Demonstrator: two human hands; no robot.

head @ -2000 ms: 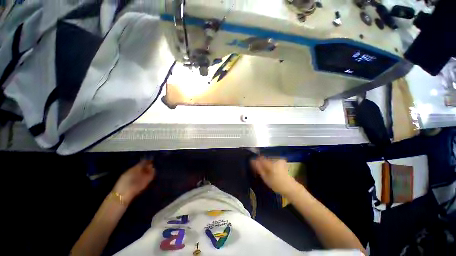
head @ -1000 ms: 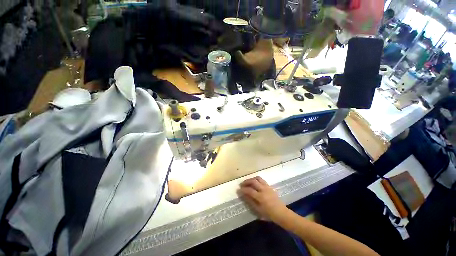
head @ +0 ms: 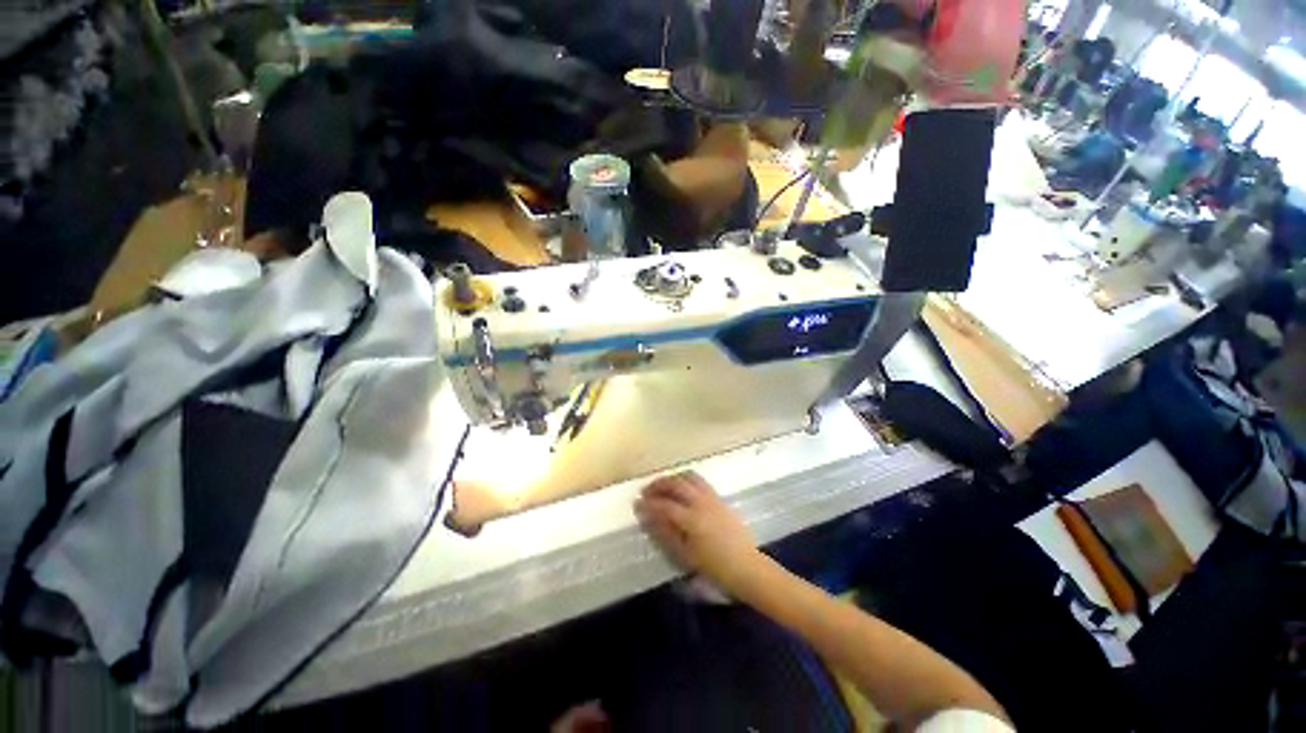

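Note:
The white sewing machine with a blue stripe stands on the white table. Light grey garment cloth with black strips is heaped left of the needle area, its dark edge reaching the lit machine bed. My right hand rests on the table in front of the machine, fingers loosely bent, with nothing visible in it. My left hand shows only as a small blurred part at the bottom edge; its fingers and any hold are hidden. Yellow and black snips lie on the bed behind the needle.
A printed measuring scale runs along the table's front edge. A black phone-like rectangle stands at the machine's right end. A clear jar and dark cloth are behind. A black item lies right of the machine. An open drawer is lower right.
Both hands were below the table edge; my right hand then came up onto the tabletop and stays there. The view has tilted up and shifted. A bit of my left hand shows again at the bottom.

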